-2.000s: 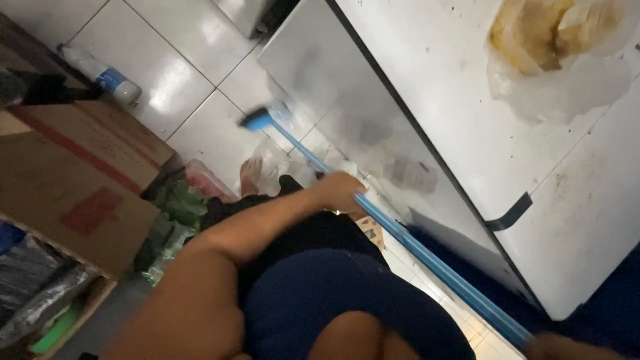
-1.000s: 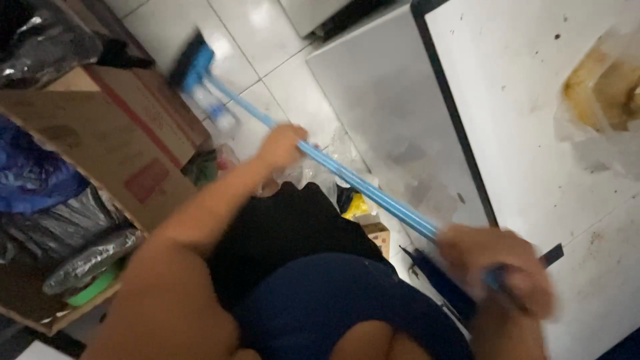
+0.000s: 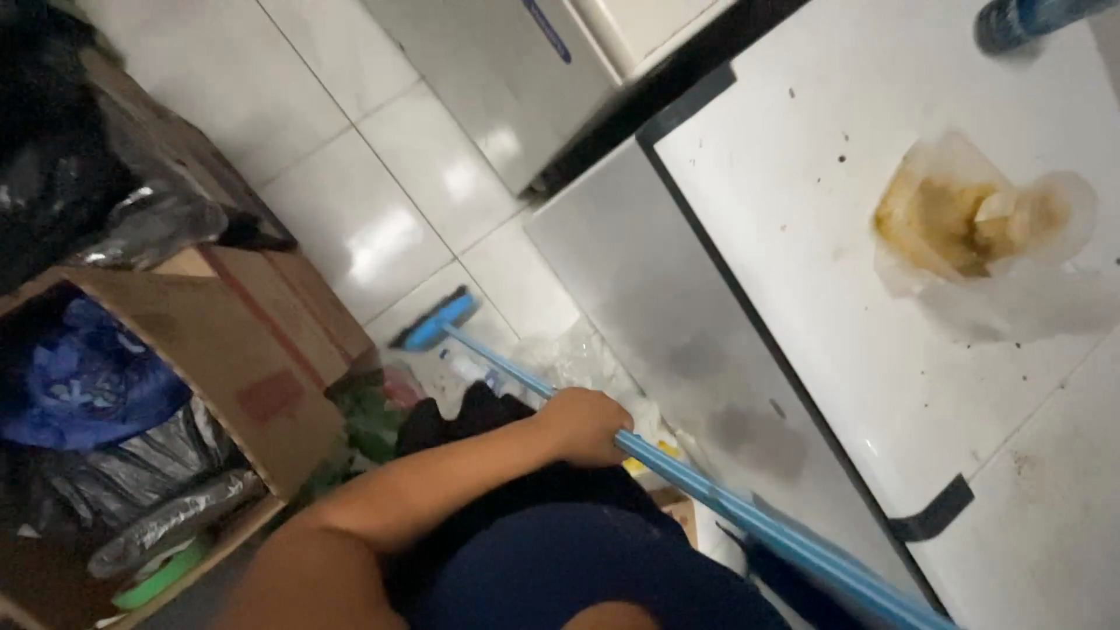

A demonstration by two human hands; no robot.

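My left hand point(image 3: 586, 426) is closed around the blue handle point(image 3: 752, 516) of a broom. The handle runs from the broom head down to the bottom right edge, where its end is out of frame. Dark bristles edge the blue broom head point(image 3: 437, 321), which is on the white tiled floor. Just on my side of it lies a clear plastic bottle point(image 3: 472, 367), partly hidden by the handle and dark cloth. Clear plastic litter point(image 3: 586, 359) lies to the right of the bottle. My right hand is not in view.
Left stands an open cardboard box point(image 3: 289, 385) with blue and black plastic bags. Right is a white-topped surface point(image 3: 787, 210) bearing a stained plastic bag point(image 3: 954, 219), dark specks and a bottle point(image 3: 1024, 22). Another pale cabinet point(image 3: 499, 79) stands at the top.
The bottle, apart at the upper left two seconds ago, now lies by the plastic litter, with the broom head beyond it. My right hand, on the handle one second ago, has left the view.
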